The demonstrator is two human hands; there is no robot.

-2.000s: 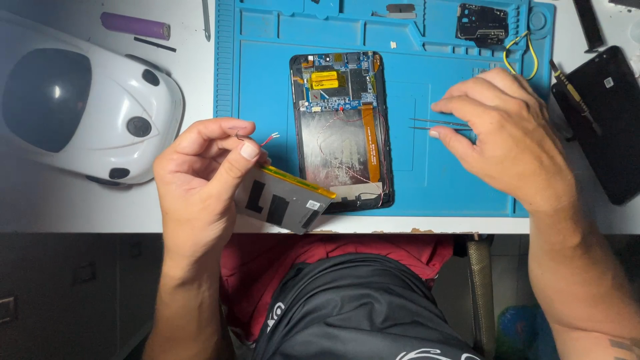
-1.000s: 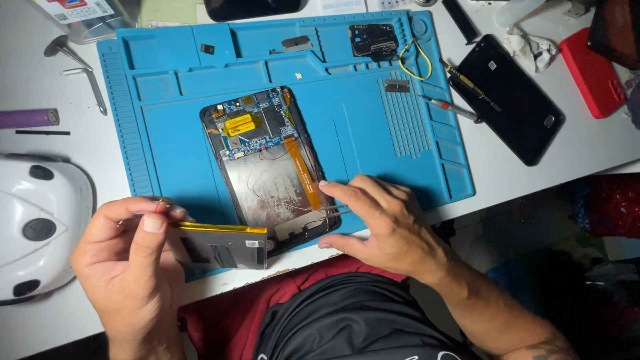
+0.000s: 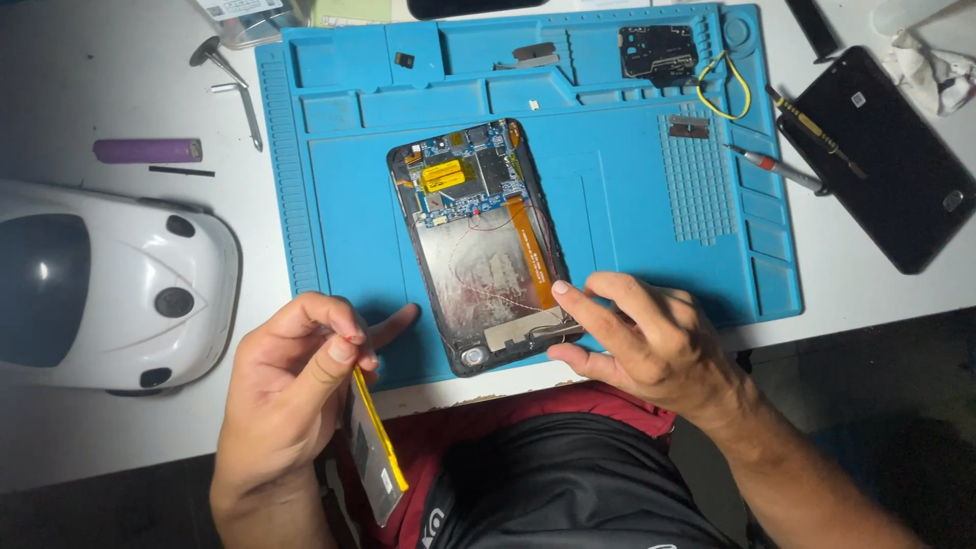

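My left hand [image 3: 305,374] pinches the red wire end of a flat battery pack [image 3: 375,457], which hangs tilted below the fingers, its edge wrapped in yellow tape. An opened tablet [image 3: 488,252] lies on the blue silicone mat [image 3: 358,198], showing a blue circuit board [image 3: 465,175], an orange ribbon cable [image 3: 536,255] and thin red wires. At its lower right corner is my right hand [image 3: 640,335], with metal tweezers [image 3: 555,329] between thumb and fingers; their tips lie over the tablet's lower end. The rear of the tweezers is hidden by the hand.
Left of the mat are a white car-shaped shell [image 3: 114,290], a purple cylindrical cell [image 3: 147,150] and metal tools. To the right lie a black phone [image 3: 884,160], a screwdriver [image 3: 774,168] and a yellow wire loop [image 3: 724,88]. The table's front edge runs below the tablet.
The battery pack has swung from nearly level over the tablet's lower end to hanging steeply beside it. My right hand with the tweezers has come from the tablet's right to its lower corner.
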